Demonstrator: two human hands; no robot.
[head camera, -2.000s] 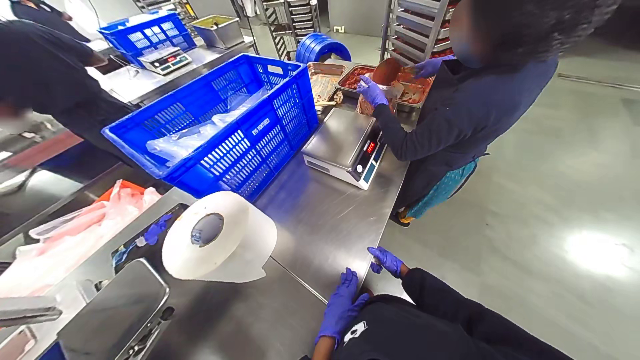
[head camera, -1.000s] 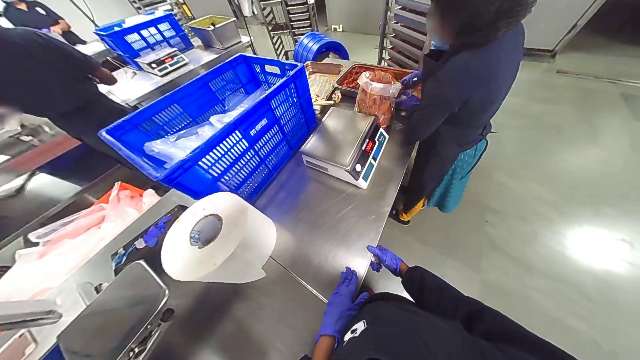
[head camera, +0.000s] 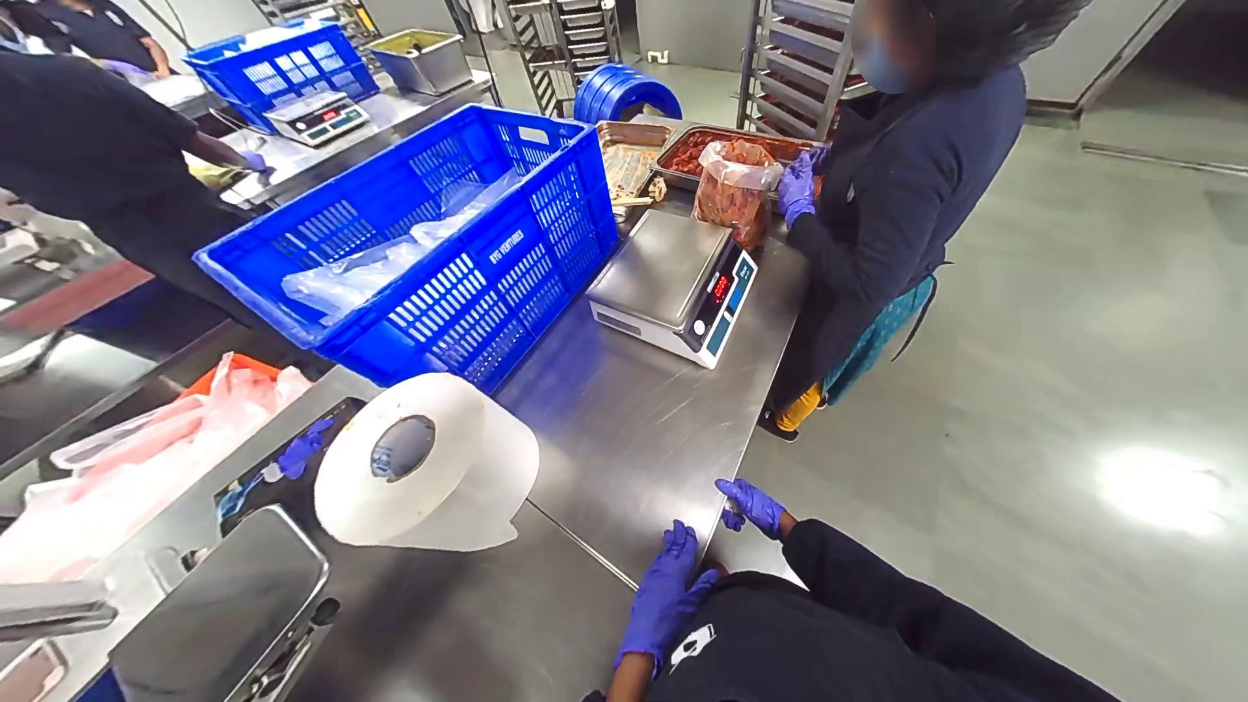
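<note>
My left hand (head camera: 668, 600), in a purple glove, lies on the edge of the steel table (head camera: 624, 448), holding nothing. At the same edge, just to the right, my right hand (head camera: 753, 509) is gloved too, its fingers curled at the table's rim; whether anything is in them cannot be told. Farther along the table stands a digital scale (head camera: 663, 278) with a bare steel plate. Behind it a co-worker's gloved hand (head camera: 798, 190) is at a clear plastic bag of reddish food (head camera: 736, 190), beside a steel tray of red food (head camera: 687, 153). A large paper roll (head camera: 429, 463) sits left of my hands.
A blue perforated crate (head camera: 429, 283) with clear plastic bags stands left of the scale. A second steel tray (head camera: 634, 136) is at the far end. Near left are a steel-topped device (head camera: 229, 604) and pinkish plastic bags (head camera: 175, 448). The co-worker (head camera: 907, 185) stands at the table's right side.
The co-worker had both hands at the bag and a brown, round object over the trays; now the bag stands upright behind the scale and that object is out of sight. My hands have stayed put.
</note>
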